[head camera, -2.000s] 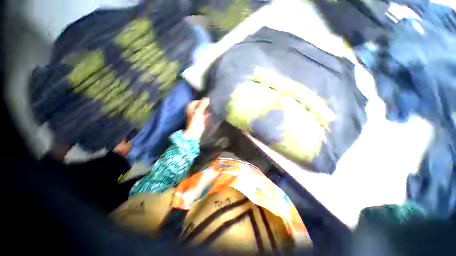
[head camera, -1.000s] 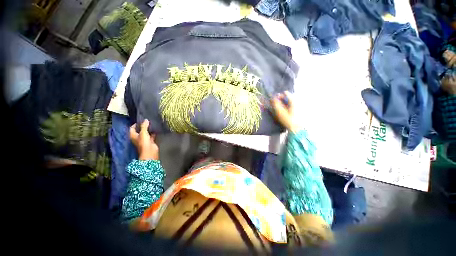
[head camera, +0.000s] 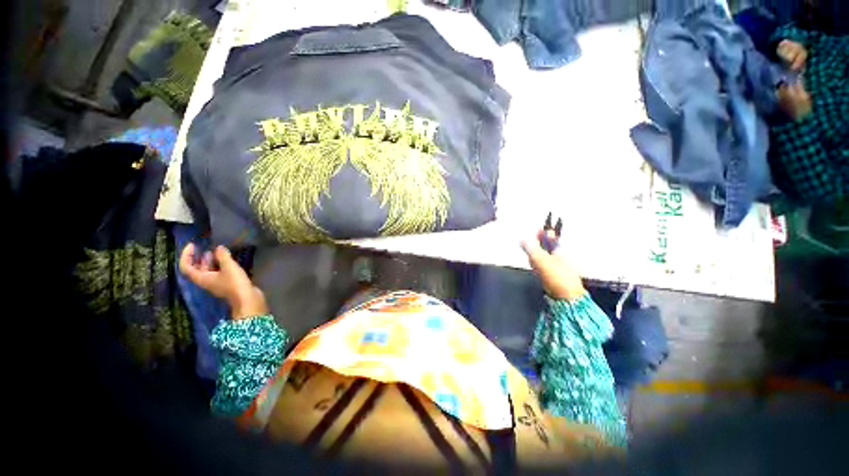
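A folded black denim shirt (head camera: 214, 121) lies back side up on the white table, collar at the far side. Yellow lettering stands above two drooping wing-like shapes (head camera: 410, 191). My left hand (head camera: 216, 274) is just off the table's near edge, below the shirt's left corner, palm partly up, with nothing seen in it. My right hand (head camera: 556, 267) is at the near edge, right of the shirt and apart from it. It holds small dark thread snips (head camera: 551, 229), tips pointing away from me.
The white table (head camera: 577, 139) has green lettering at the right. Blue denim garments (head camera: 694, 112) lie at the far side and right. A person's hand (head camera: 794, 98) is beside them. Dark garments with yellow designs (head camera: 130, 279) hang or lie at the left.
My right hand has moved off the shirt to the right, showing the snips. My left hand has come off the shirt's near left corner. The view has shifted slightly.
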